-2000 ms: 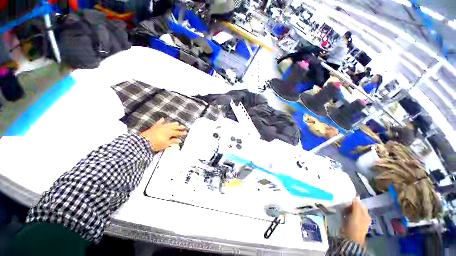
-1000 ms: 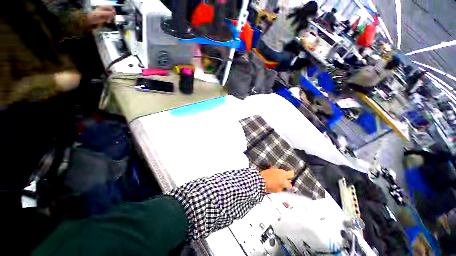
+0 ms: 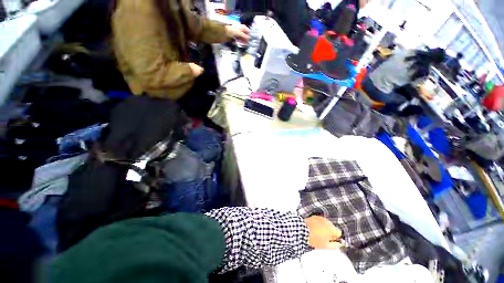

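The plaid garment piece [image 3: 359, 207], in black, grey and white checks, lies spread with some folds on the white machine table [image 3: 271, 177], right of centre. My left hand [image 3: 324, 232], bare below a small-check cuff, is at the near left edge of the plaid piece. Its fingers are bent together at the cloth; blur hides whether they grip it. Part of the white sewing machine [image 3: 315, 268] shows at the bottom edge, cut off by the frame. The needle area is out of view. My right hand is not in view.
Dark clothes and denim [image 3: 190, 171] are piled left of the table. A person in a brown jacket [image 3: 149, 50] is at another machine [image 3: 276, 61] beyond. A phone [image 3: 258, 108] and thread spool [image 3: 287, 109] lie past the table's far end. Dark cloth [image 3: 420, 243] lies at right.
The view has swung left, showing the clothes pile and the other person. My right hand and most of the machine have left the picture. The plaid piece now looks broader and more folded.
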